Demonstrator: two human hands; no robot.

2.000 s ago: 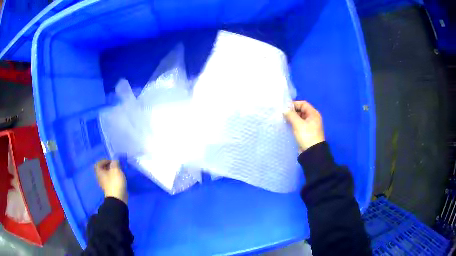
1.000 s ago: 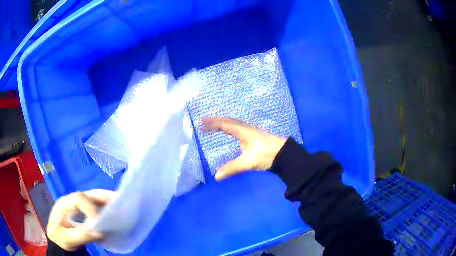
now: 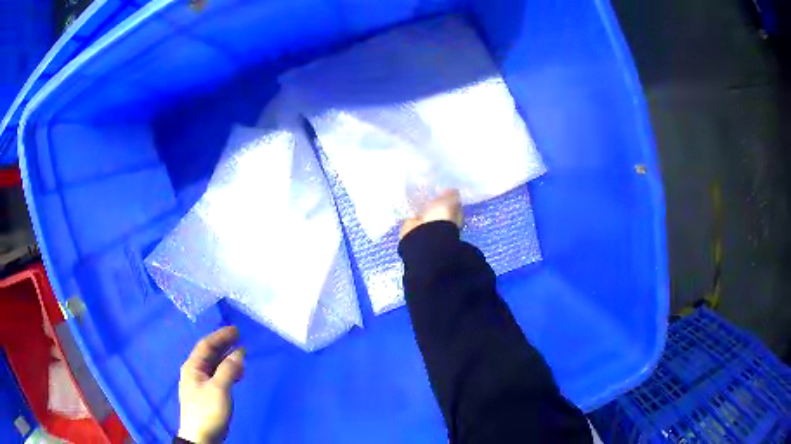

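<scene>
A large deep blue plastic crate [image 3: 572, 329] fills the middle of the view. Whitish bubble bags lie flat in it: one group [image 3: 260, 234] on the left, and on the right a bag [image 3: 486, 130] on top of another bubble bag [image 3: 512, 230]. My right hand [image 3: 438, 212] is at the lower edge of the upper right bag; its fingers are partly hidden by glare, so its grip cannot be told. My left hand [image 3: 208, 381] is empty, fingers apart, over the crate's lower left part.
A red crate [image 3: 30, 329] with whitish material inside stands at the left. Another blue crate rim [image 3: 65, 52] shows at the upper left. A blue lattice crate [image 3: 702, 373] stands at the lower right. Dark grey floor [image 3: 694, 191] with a yellow line is on the right.
The bubble bag that my left hand held now lies on the right pile. My left hand has let go and opened. My right hand has moved to that bag's lower edge.
</scene>
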